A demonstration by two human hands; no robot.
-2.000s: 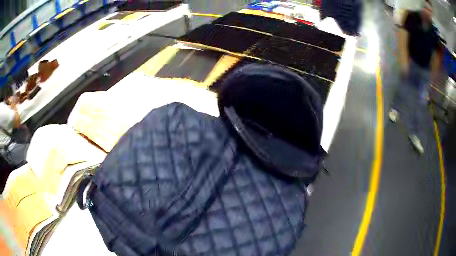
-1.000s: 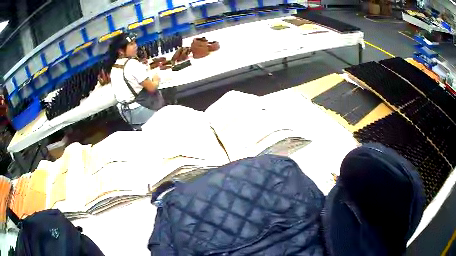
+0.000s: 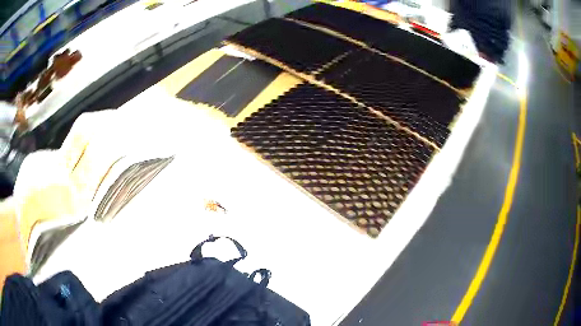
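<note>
A dark navy backpack (image 3: 204,296) lies at the bottom of the view on the white-covered table (image 3: 286,219), cut off by the lower edge. A dark carry handle (image 3: 220,240) stands up in a loop at its top, with a smaller loop beside it. Another dark bag (image 3: 51,299) with a small light-blue mark lies at the bottom left. A small reddish-orange item (image 3: 215,205), perhaps thread snips with cord, lies on the table beyond the backpack. Neither of my hands is in view.
Dense rows of small dark parts (image 3: 344,146) lie on brown boards further up the table. Flat black strips (image 3: 226,83) lie on tan cardboard. Pale panel stacks (image 3: 134,184) line the left edge. Grey floor with a yellow line (image 3: 509,191) runs along the right.
The quilted backpack, with its rounded open part, no longer shows in front of me. The view has swung back right from the panel stacks, and a dark backpack with handle loops now shows at the bottom.
</note>
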